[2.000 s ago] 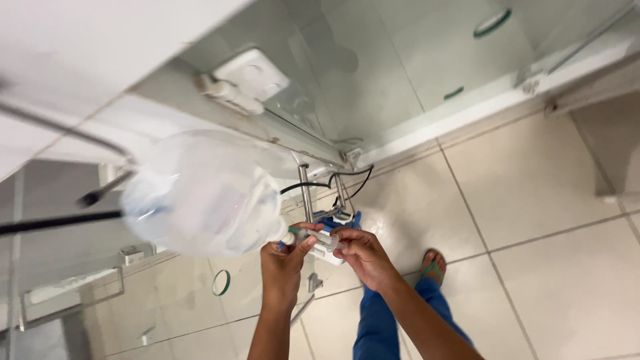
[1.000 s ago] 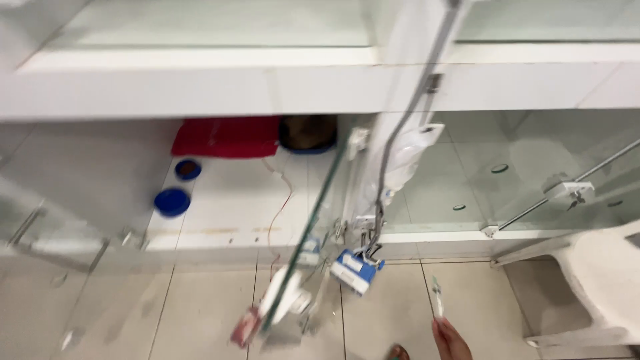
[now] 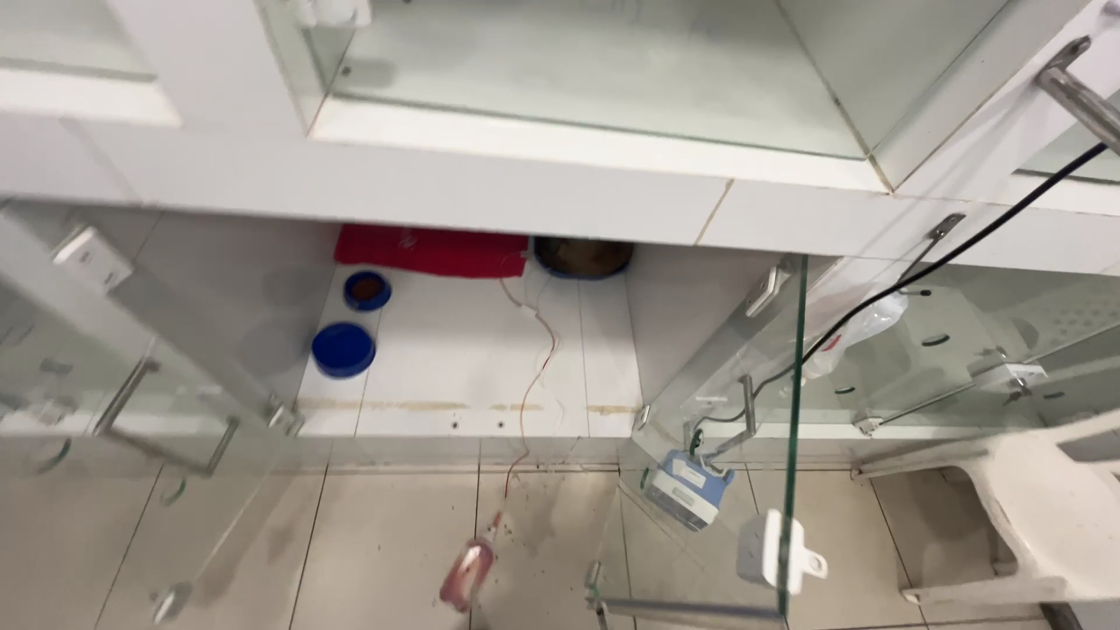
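Observation:
Neither of my hands is in the frame now. An open tiled kennel compartment [image 3: 472, 367] holds a red cloth [image 3: 429, 249], a small blue bowl with brown contents [image 3: 367, 290], a blue bowl [image 3: 343, 348] and a dark round bed or basin [image 3: 584, 257], partly hidden. Thin tubing [image 3: 528, 394] with red in it runs from the cloth over the ledge to a bottle of reddish liquid [image 3: 467, 573] low over the floor. A blue and white device [image 3: 689, 490] is seen through the open glass door [image 3: 709, 525], beside its handle, with a black cable [image 3: 962, 241] leading to it.
Another glass door [image 3: 175, 437] with a metal handle stands at the left. A white plastic chair [image 3: 1032, 507] is at the lower right. A clear bag or bottle [image 3: 857, 328] hangs at the right compartment. White ledges [image 3: 542, 188] cross above the opening.
Two seconds ago both my hands were together near the device and hanging bottle; one second ago one hand held a small thin item at lower right. The view has swung to the open compartment.

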